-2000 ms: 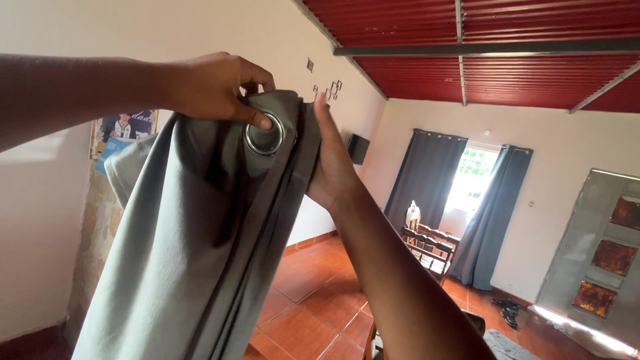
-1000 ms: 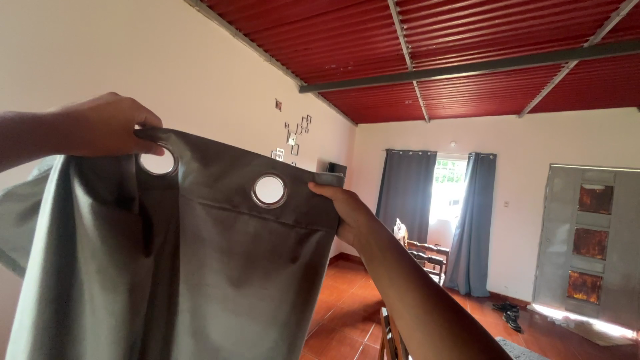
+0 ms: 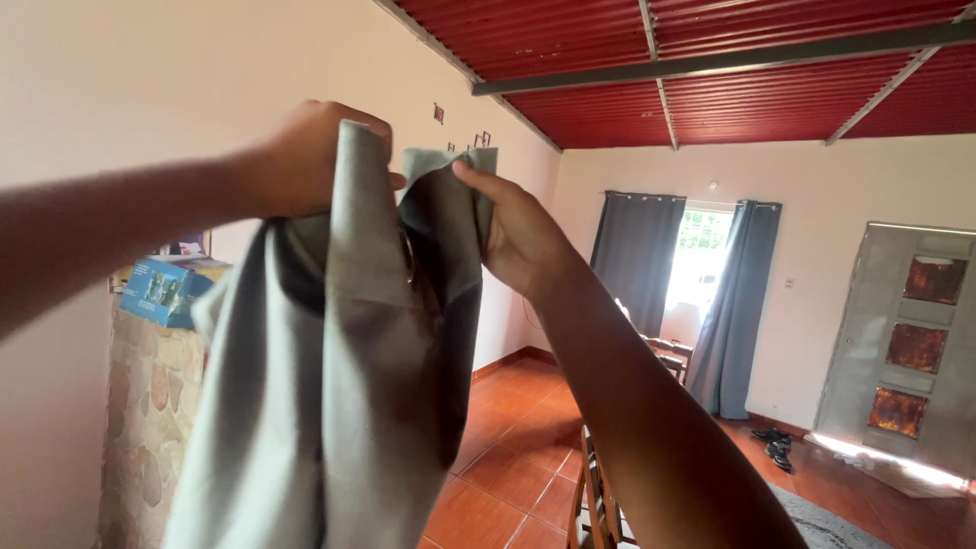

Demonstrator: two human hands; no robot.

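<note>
A grey eyelet curtain (image 3: 366,328) hangs in folds from my two raised hands. My left hand (image 3: 328,160) grips its gathered top edge, the fingers partly hidden behind a fold. My right hand (image 3: 511,221) pinches the top edge a little to the right, thumb on the near side. Between the hands one metal grommet (image 3: 410,263) shows edge-on, partly inside a fold. The lower end of the cloth runs out of view at the bottom.
Below my right forearm stands a wooden chair (image 3: 591,496) on the tiled floor (image 3: 511,450). At left a blue box (image 3: 164,293) rests on a stone-faced ledge (image 3: 156,396). Dark curtains (image 3: 637,255) flank the far window; shoes (image 3: 776,446) lie near the metal door (image 3: 900,343).
The curtain's top edge, spread between my hands a second ago with two grommets facing me, is now folded. My hands have come closer together.
</note>
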